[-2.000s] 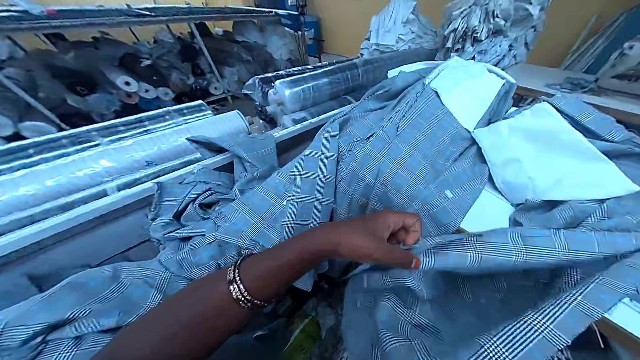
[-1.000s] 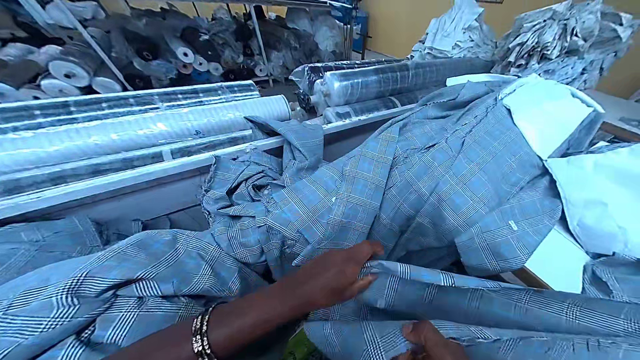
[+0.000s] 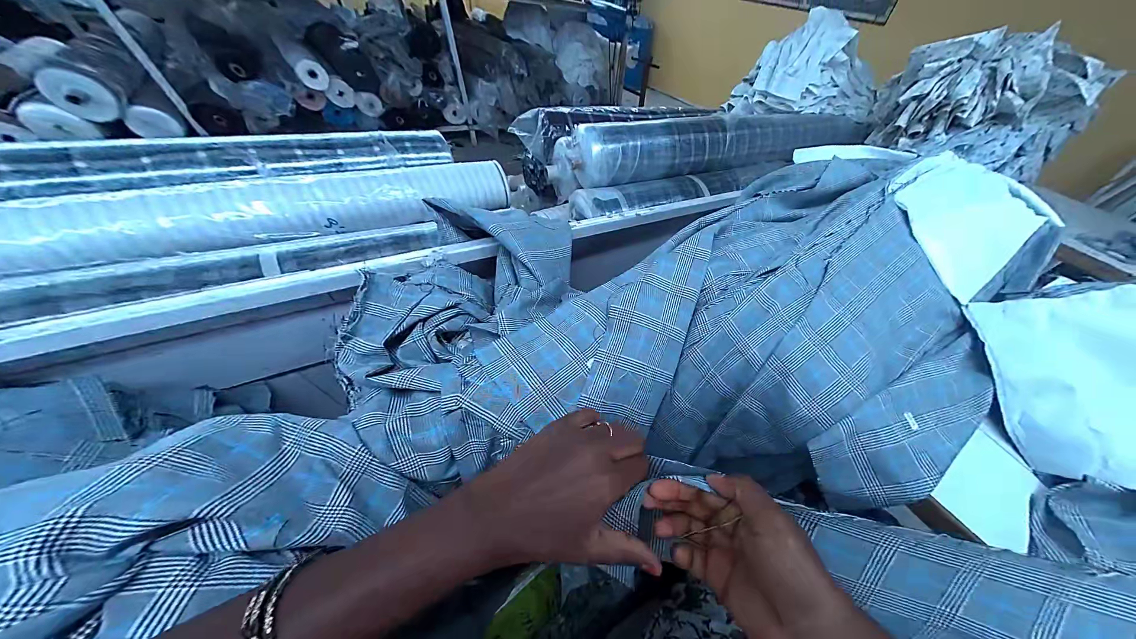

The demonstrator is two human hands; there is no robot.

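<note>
My left hand [image 3: 577, 493], with a ring and a beaded bracelet at the wrist, grips the edge of a grey-blue plaid fabric [image 3: 852, 346] at the lower centre. Close on its right, my right hand [image 3: 745, 550] is turned palm up, its curled fingers at the same edge, with a thin thread-like strand across them. The plaid cloth lies in folds from the lower left to the upper right. White fabric pieces [image 3: 976, 222] are attached to or lie on the cloth at the right.
Plastic-wrapped fabric rolls [image 3: 266, 204] lie behind a pale ledge [image 3: 177, 311]. More rolls [image 3: 80, 93] fill a rack at the back left. Bundles of crumpled pale pieces [image 3: 985, 89] stand at the back right. A green plastic item [image 3: 528, 603] shows below my hands.
My right hand, out of view at first, has come up beside my left hand at the fabric edge. The view has shifted, with the cloth pile now farther right than my left hand.
</note>
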